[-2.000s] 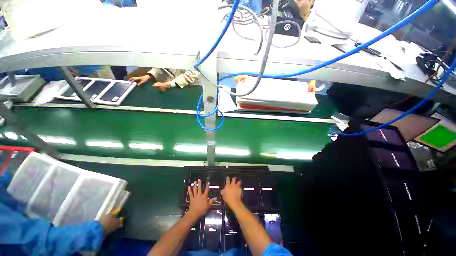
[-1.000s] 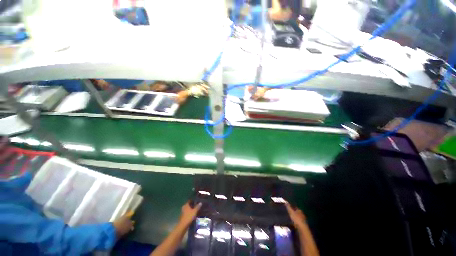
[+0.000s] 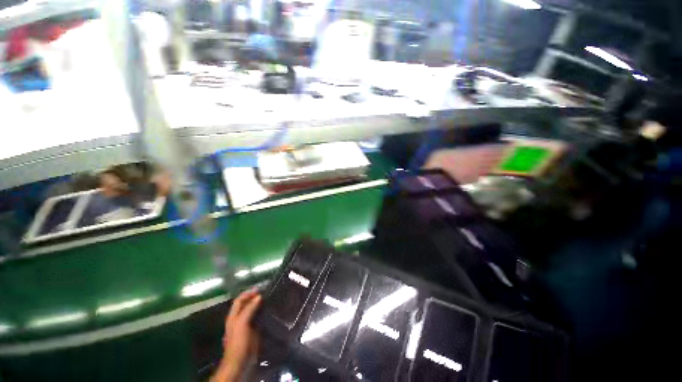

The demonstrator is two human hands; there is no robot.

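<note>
A black phone tray (image 3: 338, 256) is tilted in front of me, its left end farther away and its right end nearer. Several smartphones (image 3: 383, 317) lie in it side by side, with black screens, small white logo lines and light glare. My left hand (image 3: 241, 332) grips the tray's left end. My right hand is not visible; the tray's right end is dark. Below the tray, parts of other dark phones (image 3: 299, 371) show small bright spots.
Black trays with phones (image 3: 472, 237) stand at the right. A green conveyor (image 3: 149, 272) runs across behind. Beyond it are a stack of white trays (image 3: 314, 168), a white tray (image 3: 97, 211) with another person's hands, and a metal post (image 3: 146, 97). A bright green screen (image 3: 526, 159) is at back right.
The view has swung right. The rear tray of phones has come up off the work surface, closer and tilted, with my left hand at its end. My right hand has gone out of sight.
</note>
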